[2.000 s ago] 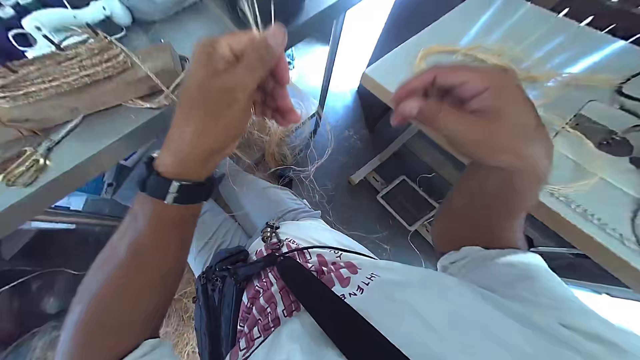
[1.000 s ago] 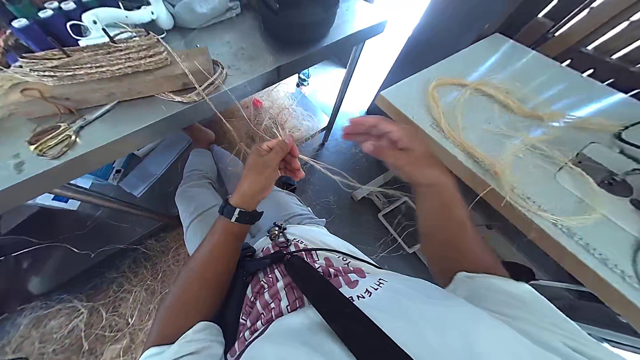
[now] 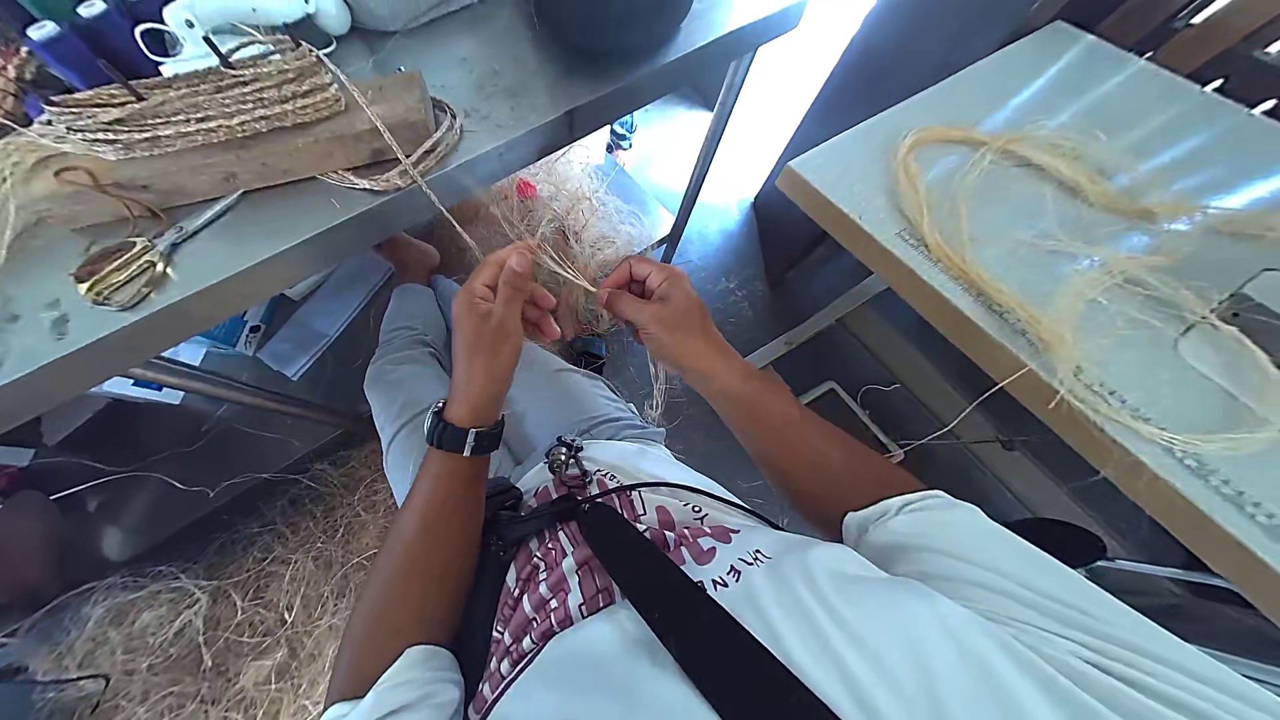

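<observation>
A braided natural-fibre cord [image 3: 400, 155] runs from the coil of braid [image 3: 200, 100], wound on a wooden block [image 3: 385, 120], down to my left hand [image 3: 500, 305]. My left hand's fingers are closed on the braid's lower end. Loose fibre strands [image 3: 565, 268] stretch from there to my right hand [image 3: 655, 300], whose thumb and forefinger pinch them. The tail of the strands [image 3: 656, 390] hangs below my right hand. Both hands are above my lap, a short way apart.
Scissors [image 3: 160, 255] lie on the left metal table [image 3: 520, 110] near its edge. Pale fibre hanks [image 3: 930, 230] lie on the right-hand table [image 3: 850, 140]. Heaps of loose fibre [image 3: 240, 600] cover floor at lower left and between the tables. A white-framed object [image 3: 850, 415] is beneath the right table.
My right hand, apart from the strands one second ago, has come in toward my left and now pinches them. Two seconds ago both hands were higher and farther apart.
</observation>
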